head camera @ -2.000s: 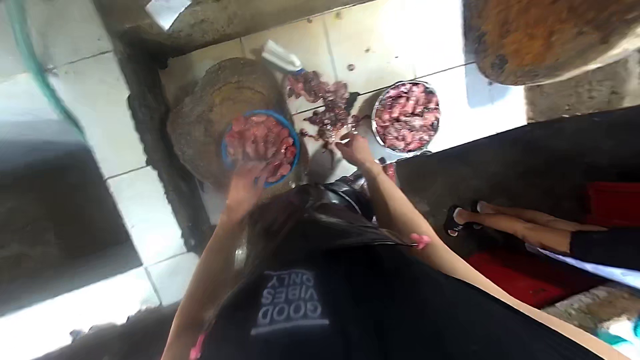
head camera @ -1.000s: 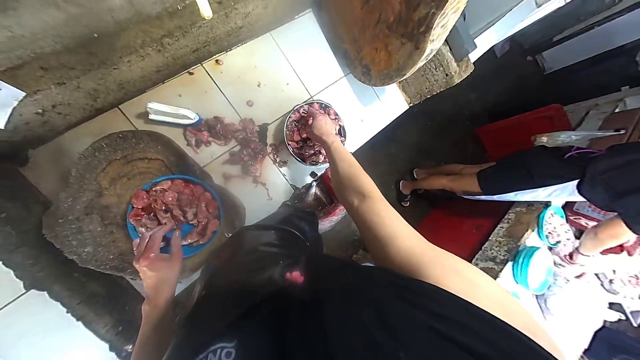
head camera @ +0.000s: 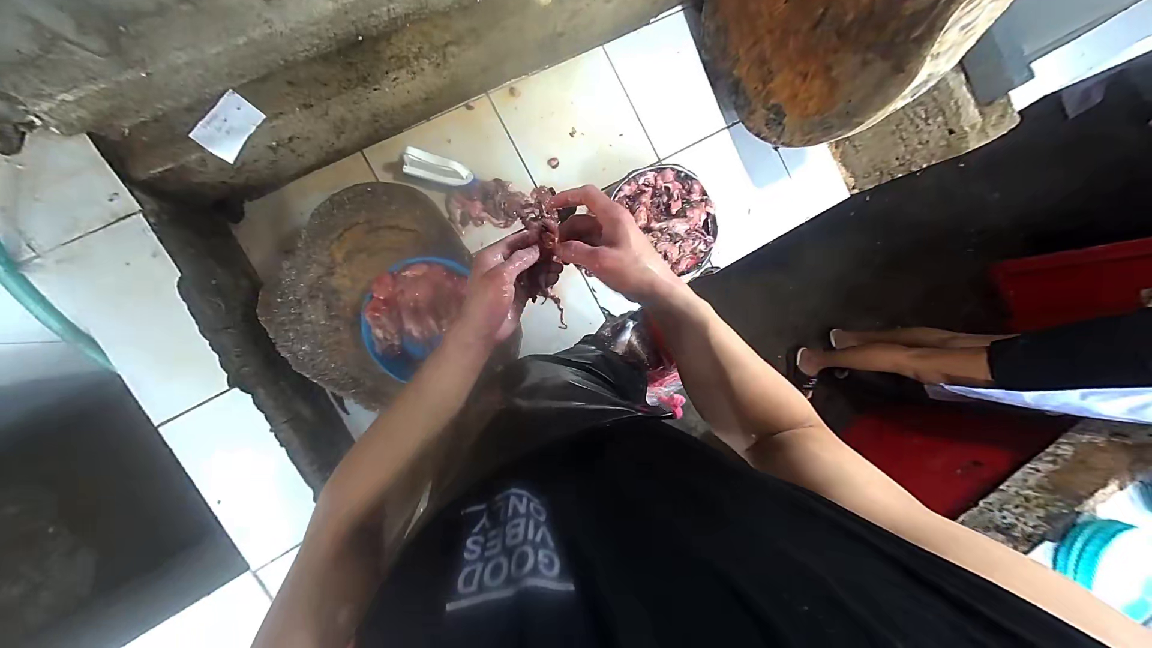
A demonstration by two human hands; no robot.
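Observation:
My left hand [head camera: 504, 283] and my right hand [head camera: 612, 243] meet over the white tiled counter, both gripping a dark red clump of raw meat or offal [head camera: 544, 236] with strands hanging from it. More of such scraps [head camera: 488, 202] lie on the tiles just behind. A blue basin of pink raw meat pieces [head camera: 416, 306] rests on a round, worn chopping block [head camera: 315, 288] beside my left forearm. Right of my right hand stands a round metal bowl of dark red meat pieces [head camera: 668, 211]. A white-handled tool [head camera: 436, 166] lies by the scraps; its other end is hidden.
A large wooden block [head camera: 810, 63] stands at the upper right. A low concrete ledge [head camera: 360, 99] with a piece of paper [head camera: 227, 126] runs behind the counter. At the right are a person's legs [head camera: 909, 355], red crates [head camera: 1071, 283] and stacked teal containers [head camera: 1089, 549].
One second ago my right hand was at the metal bowl and my left beside the blue basin; both have come together on the dark clump. The view has shifted.

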